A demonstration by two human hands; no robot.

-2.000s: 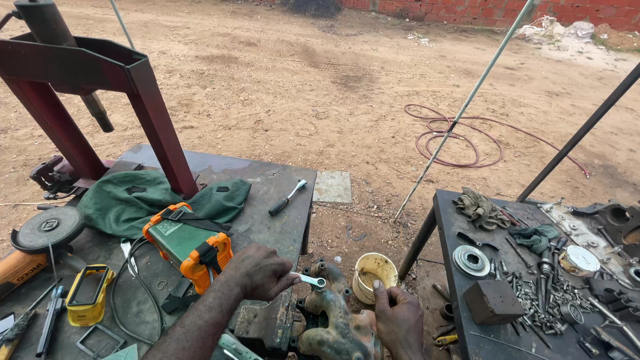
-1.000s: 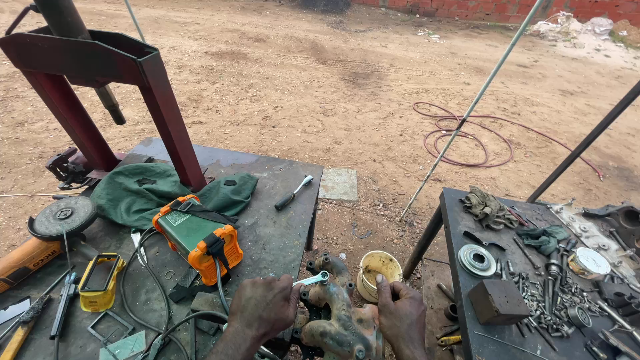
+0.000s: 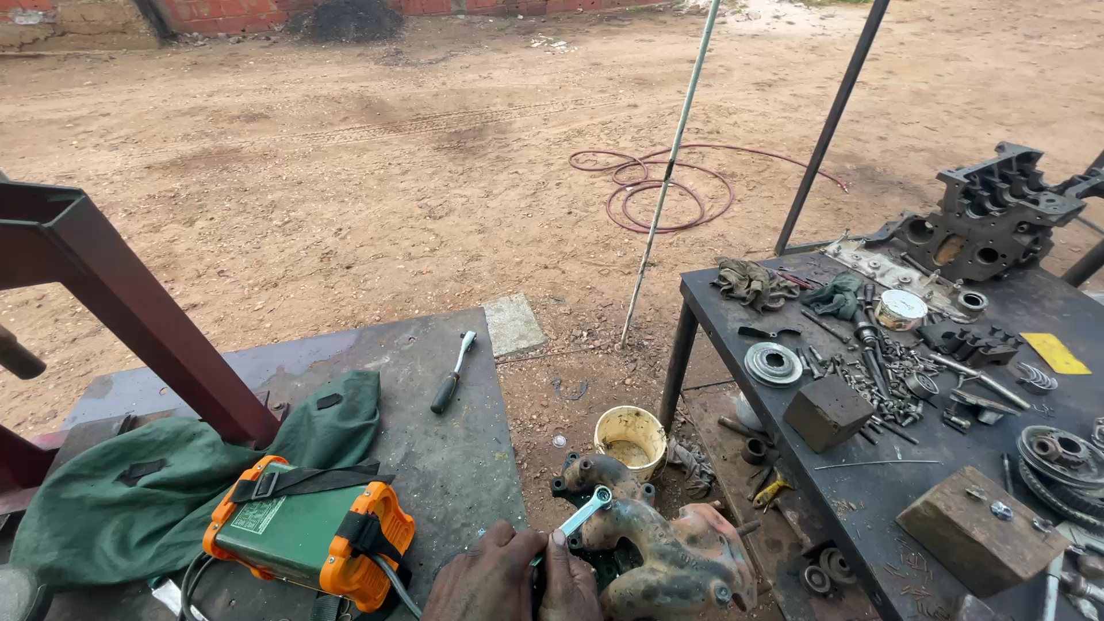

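At the bottom centre, my left hand [image 3: 487, 576] and my right hand [image 3: 567, 580] are side by side with their fingertips close together. A chrome ring wrench [image 3: 588, 511] slants up and right from my fingers, its ring end over a flange of a rusty cast exhaust manifold [image 3: 660, 552]. My left hand is closed round the handle end. My right thumb lies by the shank; whether those fingers also grip it is hidden. A dirty cream bucket [image 3: 631, 435] stands on the ground behind the manifold.
On the left bench are a ratchet [image 3: 452, 373], a green cloth [image 3: 112, 492], a green-orange machine [image 3: 293, 530] and a dark red press frame [image 3: 164, 328]. The right table [image 3: 776, 431] bears bolts, metal blocks and an engine block [image 3: 987, 216]. A hose [image 3: 681, 185] lies coiled on the ground.
My right hand has moved left from beside the bucket to join my left hand at the wrench. The view has swung to the right.
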